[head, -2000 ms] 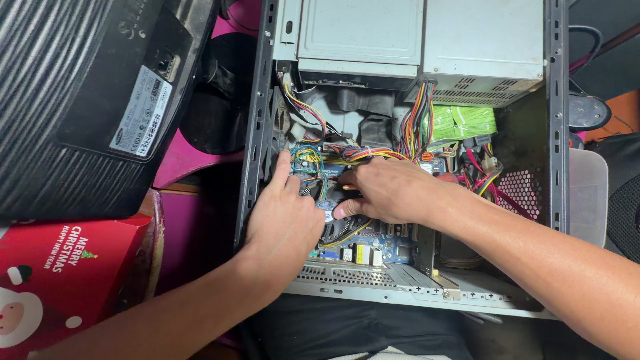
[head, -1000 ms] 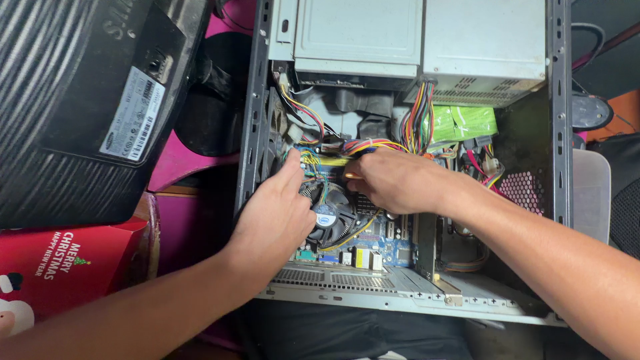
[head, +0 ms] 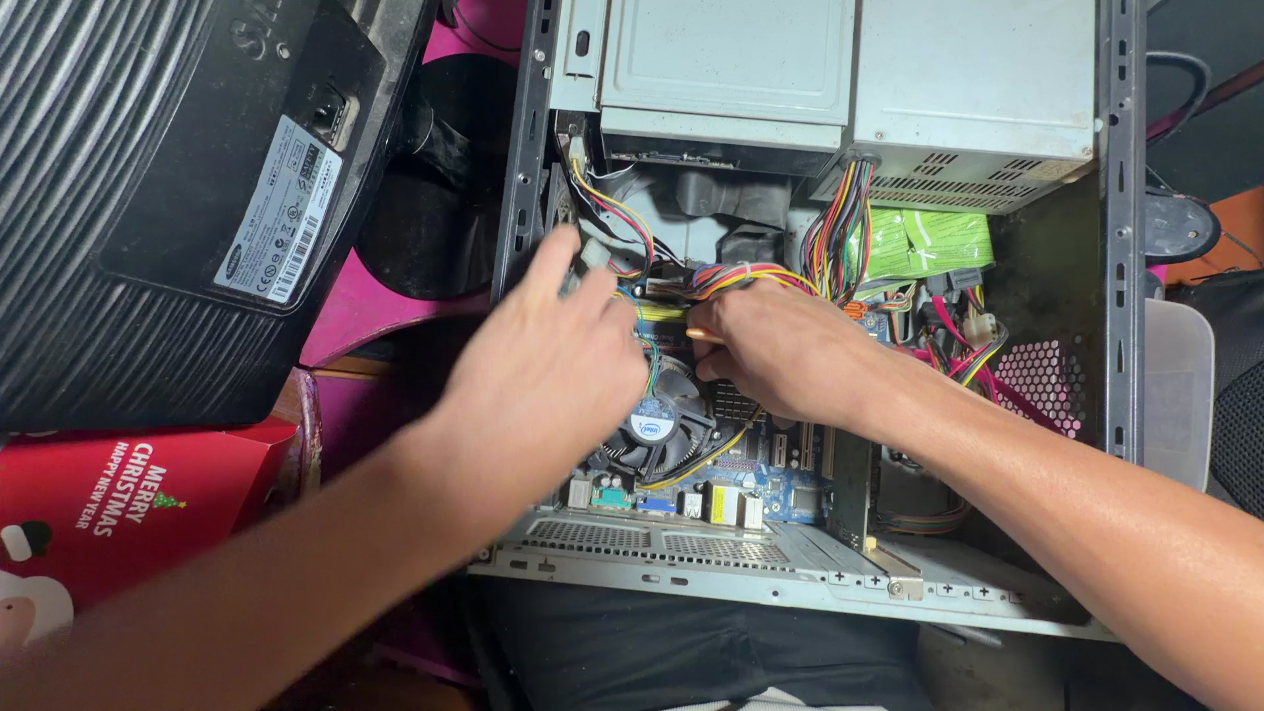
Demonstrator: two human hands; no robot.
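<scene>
An opened desktop computer case (head: 632,573) shows its blue motherboard (head: 790,489) and a CPU cooling fan (head: 660,425). My left hand (head: 553,355) is over the left side of the board, fingers spread near a white cable connector (head: 594,254); whether it touches the connector is unclear. Beside the yellow memory slot (head: 664,313), my right hand (head: 780,346) has its fingers curled around a small orange-yellow item (head: 704,336), which I cannot identify. A bundle of coloured power cables (head: 750,276) runs just above my right fingers. Both sets of fingertips are partly hidden.
Metal drive bays (head: 726,59) and a power supply (head: 973,99) fill the case's top. Green-wrapped cables (head: 918,242) lie below the supply. A black Samsung monitor (head: 178,197) stands at left above a red Christmas box (head: 148,504). A translucent container (head: 1177,385) is at right.
My left hand has moved off the fan area, which now shows more fully, and its fingers have spread near the connector. My right hand stays near the memory slots.
</scene>
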